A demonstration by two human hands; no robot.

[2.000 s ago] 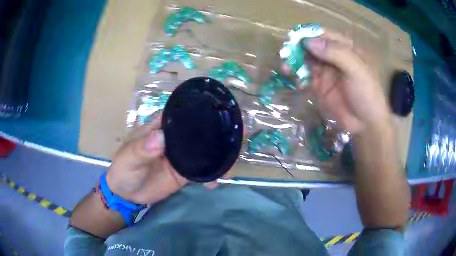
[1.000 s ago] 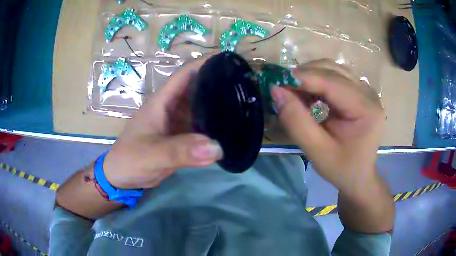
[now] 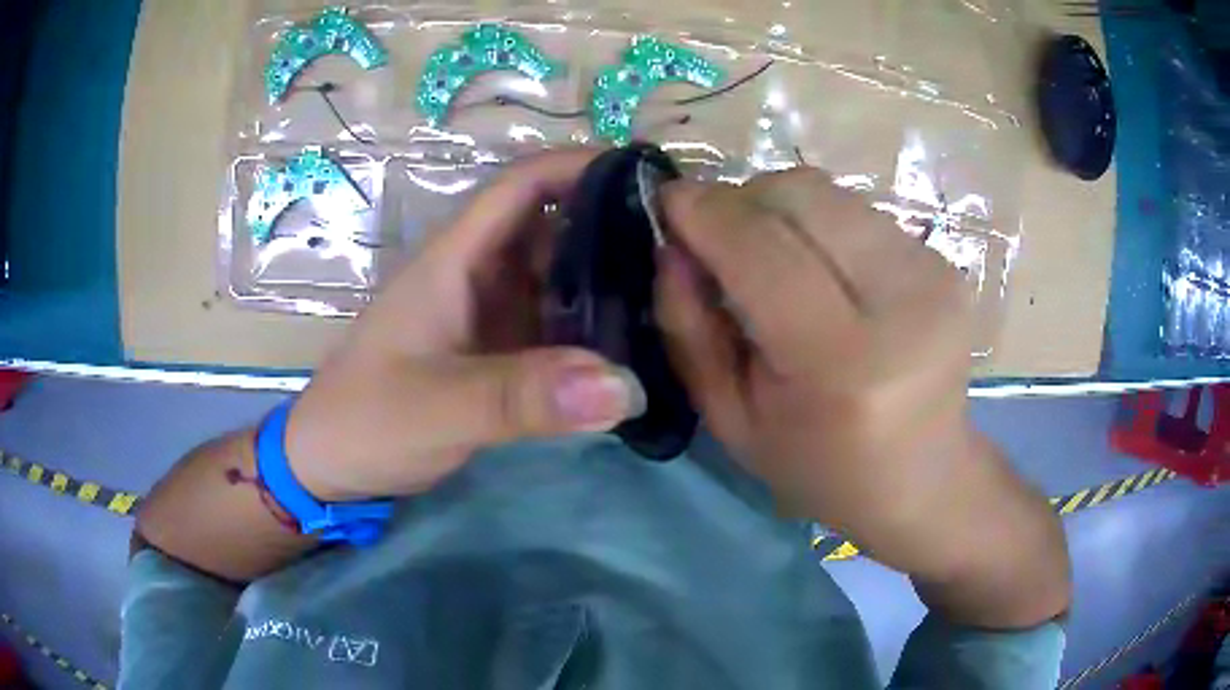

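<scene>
My left hand (image 3: pixel 445 364) holds a black housing (image 3: pixel 614 303), tilted edge-on, with the thumb on its near side. My right hand (image 3: pixel 823 324) is at the housing's right edge, its fingertips at the upper part of the opening. A thin pale edge shows at those fingertips, probably the circuit board; most of it is hidden by the fingers. Green crescent circuit boards (image 3: pixel 486 68) with dark wire leads lie in the pockets of a clear blister tray (image 3: pixel 290 294) beyond my hands.
Another black housing (image 3: pixel 1078 108) stands at the right edge of the tan cardboard sheet (image 3: pixel 176 243). Clear ribbed plastic (image 3: pixel 1198 270) lies at the far right on the blue-green mat. The bench's white front edge (image 3: pixel 1039 384) runs just below my hands.
My right hand has brought the green board from the tray area to the housing, where the fingers now cover it. My left hand has turned the housing from face-on to edge-on.
</scene>
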